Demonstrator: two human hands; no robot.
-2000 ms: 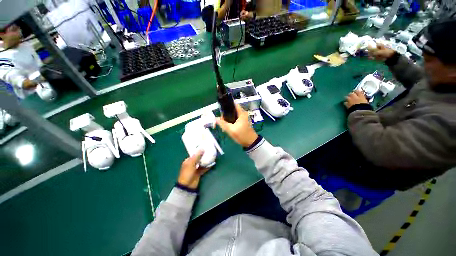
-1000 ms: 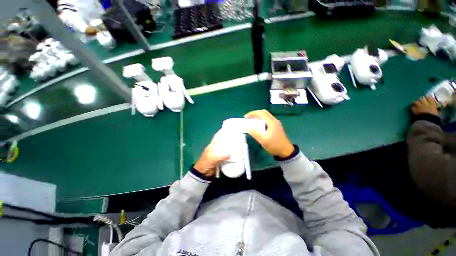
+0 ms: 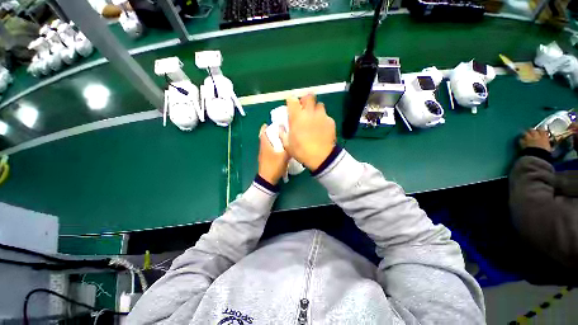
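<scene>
A white security camera (image 3: 277, 127) is between my two hands over the near bench, mostly hidden by them; part of its rounded head shows below my hands. My left hand (image 3: 272, 157) is closed around its left side. My right hand (image 3: 310, 131) grips it from above and the right. The black electric screwdriver (image 3: 360, 95) hangs tilted to the right of my hands, in front of the grey screw feeder (image 3: 388, 94), with no hand on it.
Two white cameras with antennas (image 3: 182, 106) (image 3: 218, 99) lie at the left. Two with black lens fronts (image 3: 421, 101) (image 3: 468, 84) stand right of the feeder. A person's hand (image 3: 537, 139) works at the far right. Black trays (image 3: 255, 11) lie on the far bench.
My right hand let go of the screwdriver and took hold of the camera. Both hands then moved up and slightly left with it, and the camera turned. The screwdriver now hangs tilted.
</scene>
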